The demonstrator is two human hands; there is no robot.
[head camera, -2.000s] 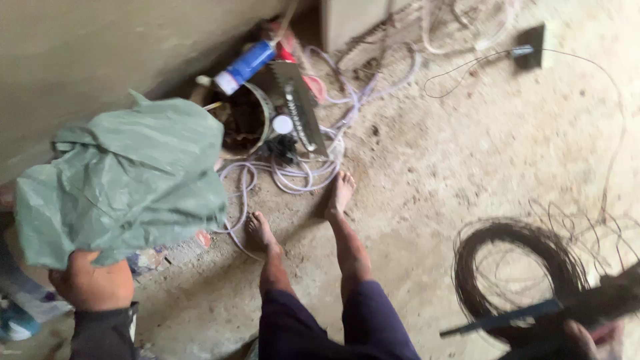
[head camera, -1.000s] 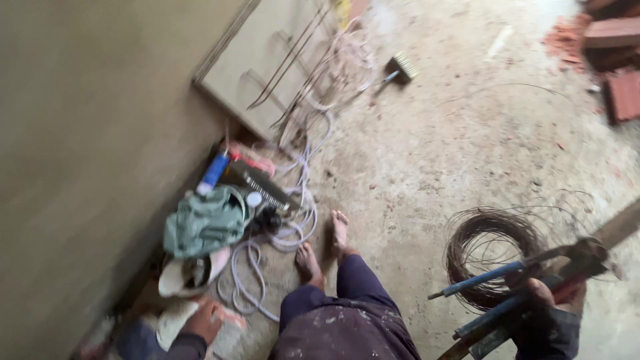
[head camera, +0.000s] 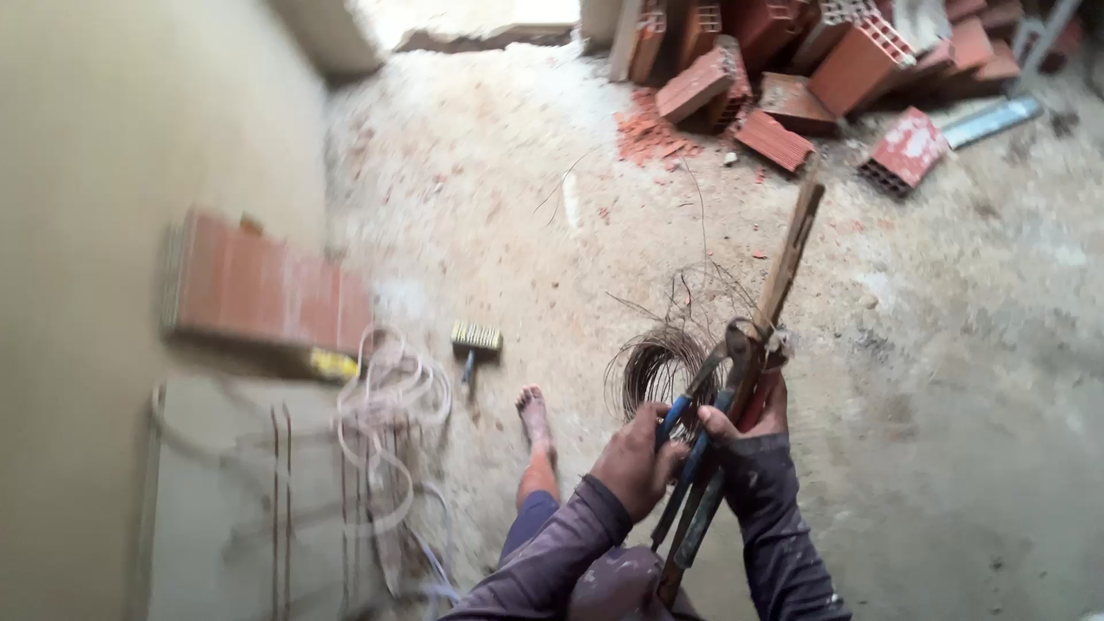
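My left hand [head camera: 636, 461] is closed on a blue handle of a pair of end-cutting pincers [head camera: 736, 349], whose rusty metal head points up. Around the bundle beside it is my right hand [head camera: 759, 410], holding a wooden stick [head camera: 793, 246] together with other blue-handled tools; its fingers are partly hidden behind them. Something red shows at the right palm. Behind the pincers a coil of thin dark wire [head camera: 649, 366] lies on the floor, with loose strands at its top.
A brush [head camera: 476, 338] lies near my bare foot [head camera: 534, 414]. Pale hose [head camera: 401, 388] loops beside a panel [head camera: 216, 483] and a row of hollow bricks [head camera: 272, 280] along the left wall. Broken hollow bricks [head camera: 780, 138] and a metal strip [head camera: 992, 122] are at the upper right.
My left hand, at the green cloth or bag in the earliest frame and low at the left a second ago, has come over to the tools in my right hand. The view has shifted greatly.
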